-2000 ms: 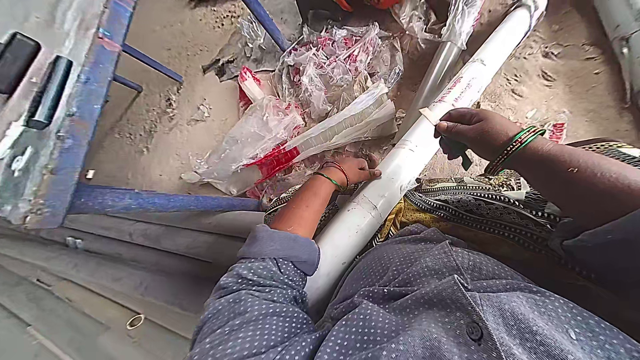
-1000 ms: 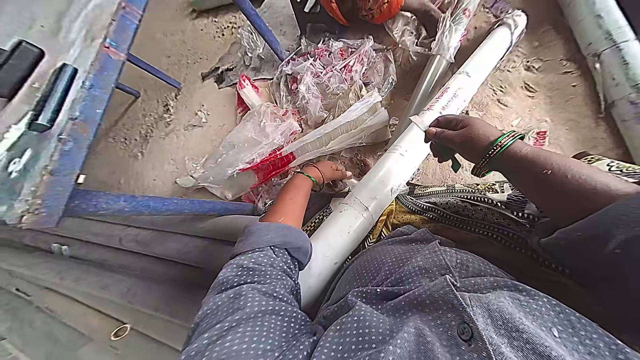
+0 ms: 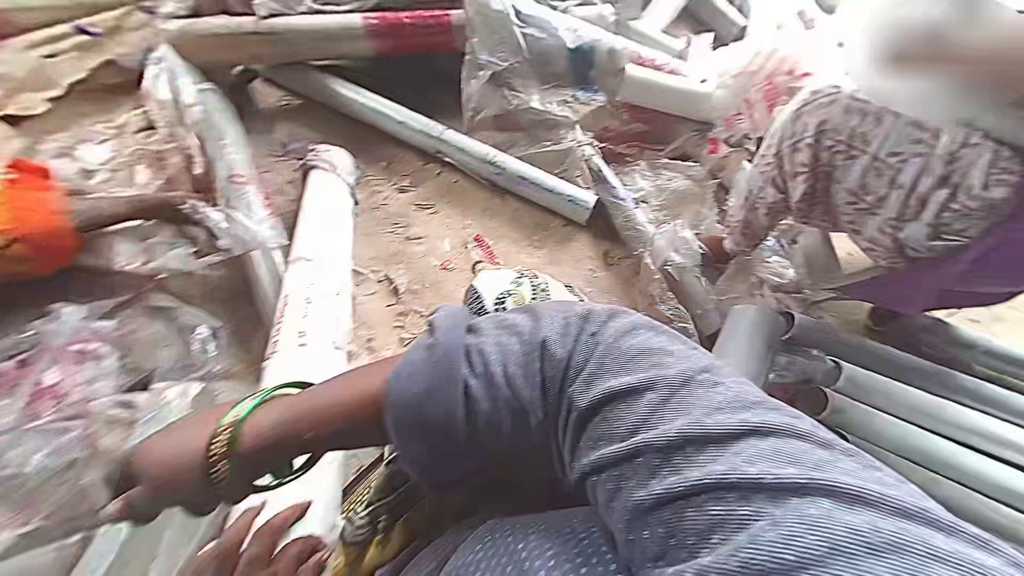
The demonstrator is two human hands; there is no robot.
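Observation:
A long white pipe (image 3: 312, 320) with printed marks, its far end wrapped in plastic film, lies lengthwise left of centre. My right hand (image 3: 164, 472), with green and gold bangles at the wrist, reaches across the pipe to its left side, by crumpled clear plastic film (image 3: 72, 400) with red print; blur hides whether it holds anything. At the bottom edge, my left hand (image 3: 264, 548) shows only fingers, spread over the near part of the pipe with nothing visible between them.
A person in orange (image 3: 36, 220) handles film at the left. Another person in a patterned sleeve (image 3: 888, 176) bends at the right, over film-wrapped pipes. Several grey pipes (image 3: 928, 400) lie at the lower right. A loose pipe (image 3: 448, 144) lies on the sandy ground ahead.
The view has swung far to the right. My right hand has left its place on top of the pipe and crossed to the pipe's left side. My left hand's fingers are now spread.

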